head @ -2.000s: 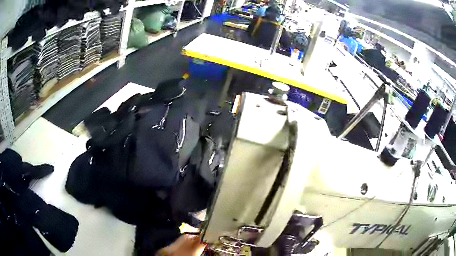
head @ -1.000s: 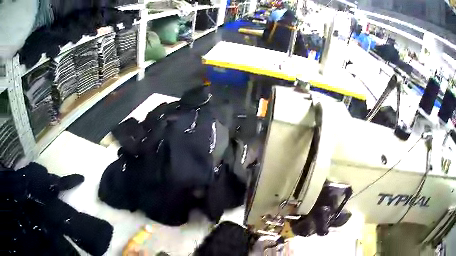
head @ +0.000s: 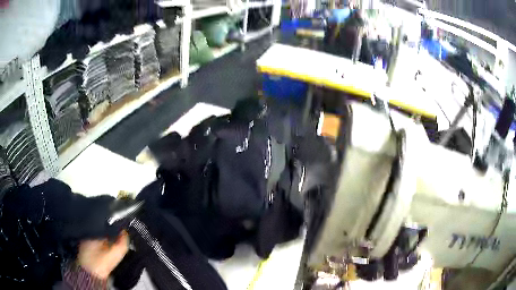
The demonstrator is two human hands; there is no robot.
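Note:
My left hand is at the lower left, closed on a black fabric piece at the near black pile. A long black piece with a pale striped edge lies just right of the hand; whether it is the same piece I cannot tell. The large black fabric heap with pale thread ends lies on the white table, left of the cream sewing machine head. The presser foot area is blurred at the bottom. My right hand is not in view.
White shelves with stacked folded fabric stand at the left. Another white table with a yellow edge stands behind the machine. A dark thread cone is at the right edge. Blurred workplaces lie farther back.
The view has turned left, so the machine and heap sit farther right. A blurred hand low in front of the heap is gone from there; my left hand now holds black fabric at the left pile.

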